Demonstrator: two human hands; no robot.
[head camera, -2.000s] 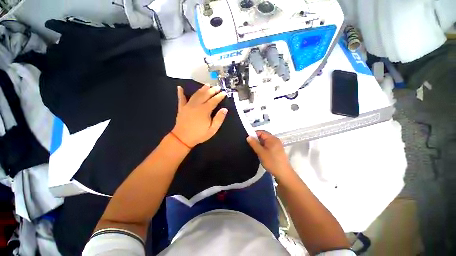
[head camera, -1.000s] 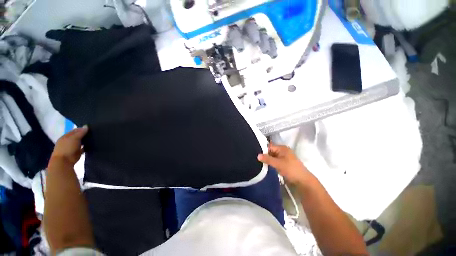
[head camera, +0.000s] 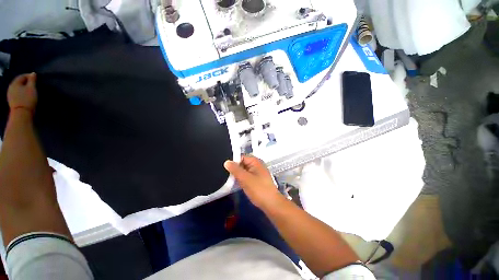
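Observation:
A large black panel lies on the white table left of the overlock machine. A white border shows along its lower and right edges. Its right edge runs up to the presser foot area. My right hand pinches the bordered edge just below the foot, thumb on top. My left hand is at the far left on the black cloth, fingers bent at its edge; the fingertips are partly hidden, but it appears to grip the cloth.
A black phone lies on the table right of the machine. A striped spool stands behind it. A white cloth heap is right of and below the table edge. Ruler marks run along the table front. Grey-white cloth lies behind.
My left hand has moved from the panel's lower left corner up and further left. My right hand still holds the edge, nearer the foot. The panel is spread leftward; the camera view has shifted.

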